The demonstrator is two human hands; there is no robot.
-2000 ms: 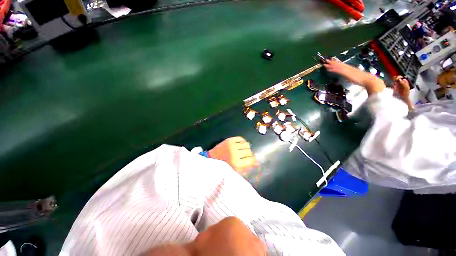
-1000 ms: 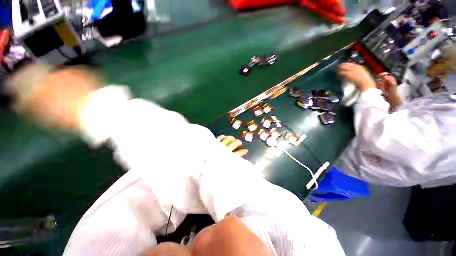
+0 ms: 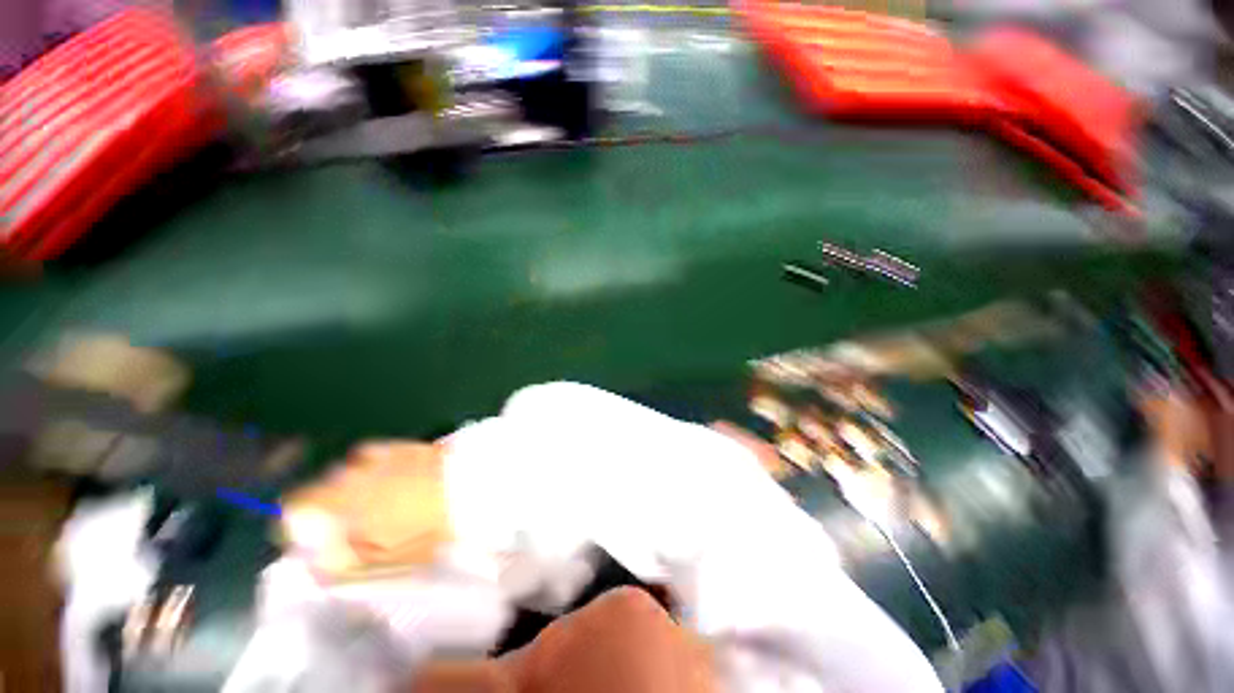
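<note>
My right hand [image 3: 372, 508] is blurred at the left, its arm crossing in front of me. A thin bright-blue hand tool [image 3: 249, 502] sticks out to the left from its fingertips and appears gripped. My left hand [image 3: 747, 444] shows only as a small blurred part behind the white sleeve, beside the modules; its fingers and anything in them are hidden. Flex circuit modules [image 3: 832, 431], copper and white, are grouped on the green bench to its right.
Small parts [image 3: 869, 263] lie on the green belt [image 3: 541, 271]. Dark units [image 3: 999, 422] and a white cable [image 3: 920, 582] are at right. Red trays [image 3: 880, 61] stand across the belt and at upper left. White sheets [image 3: 102, 569] lie at lower left. A neighbour's hand [image 3: 1175, 422] shows at right.
The view has swung left. My right hand has reached across to the left and now shows with the blue tool. My left hand stays by the modules, now mostly covered by the sleeve.
</note>
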